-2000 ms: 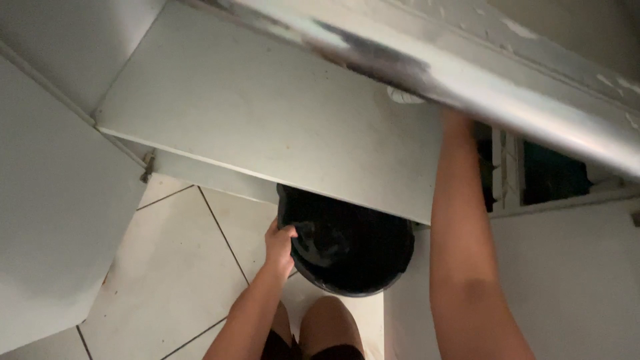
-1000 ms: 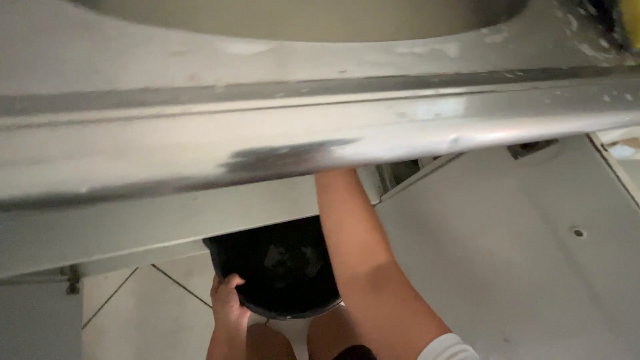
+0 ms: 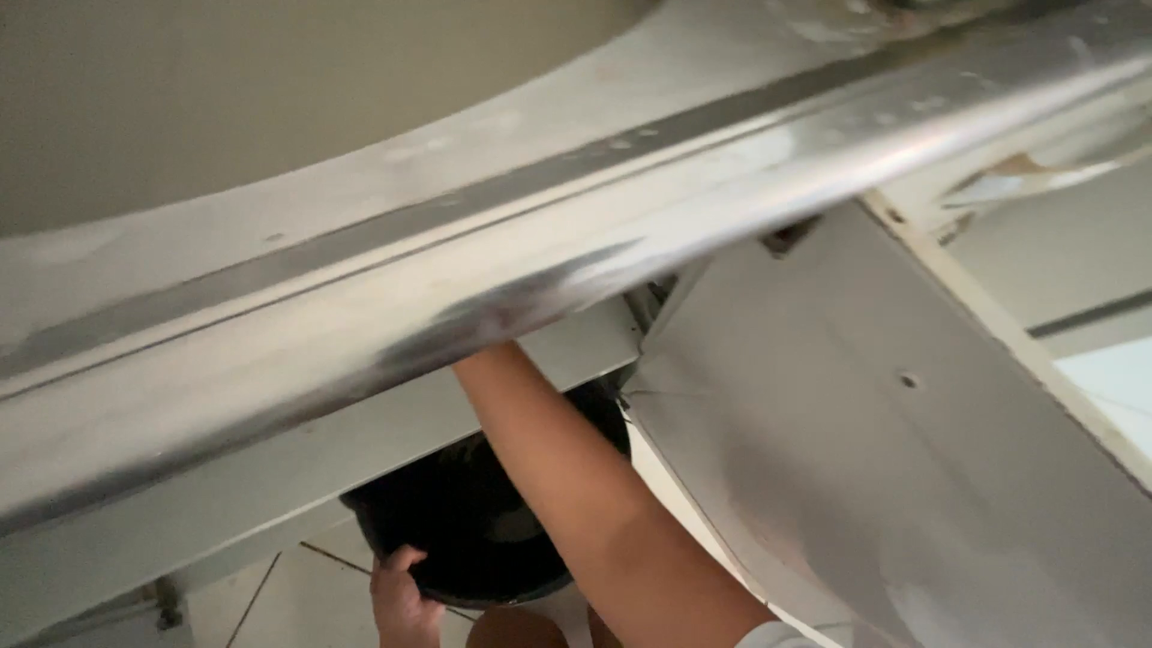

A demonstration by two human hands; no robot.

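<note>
My left hand (image 3: 405, 594) grips the near left rim of a round black bucket or basin (image 3: 468, 522), low in the view, with the thumb over the edge. The vessel's far part lies under the pale cabinet shelf (image 3: 360, 468). My right forearm crosses above the vessel and reaches into the cabinet under the metal edge of the sink counter (image 3: 540, 261). That edge hides my right hand, so what it touches does not show.
A sink basin (image 3: 270, 90) is set in the counter above. An open cabinet door (image 3: 837, 387) stands at the right, with a worn edge. White floor tiles (image 3: 297, 594) with dark joints lie at lower left. A metal hinge (image 3: 168, 603) sits beneath the shelf at left.
The view has swung considerably, and the sink counter now covers much of it. My left hand stays on the black vessel's rim. My right arm remains inside the cabinet.
</note>
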